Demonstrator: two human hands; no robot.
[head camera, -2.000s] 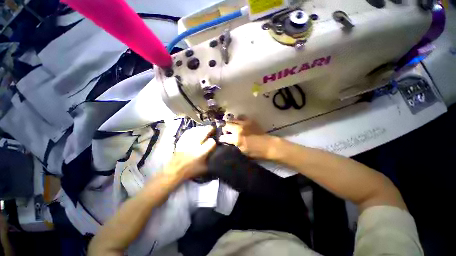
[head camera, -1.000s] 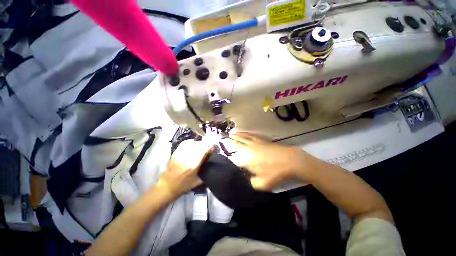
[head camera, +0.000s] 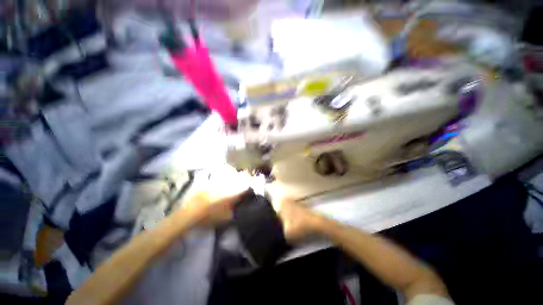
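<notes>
The frame is blurred. A black panel (head camera: 259, 229) lies between my hands, running from just below the needle area toward my lap. My left hand (head camera: 208, 202) is at its left edge, by the pale cloth; its fingers are washed out by glare. My right hand (head camera: 296, 221) is at the panel's right edge, its fingers against the cloth. The presser foot and needle area (head camera: 257, 177) of the cream sewing machine (head camera: 357, 134) is just above the panel's upper end; the foot's contact with the cloth cannot be made out.
Pale and black cloth (head camera: 89, 143) is heaped at the left. A pink tube (head camera: 205, 80) slants to the head's left end. Black scissors (head camera: 331, 162) hang against the machine body. The control panel (head camera: 455, 165) is at the bed's right end.
The view has shifted, showing more behind the machine, and is more blurred. The black panel now hangs more upright between my hands. My right hand has moved down from beside the needle area.
</notes>
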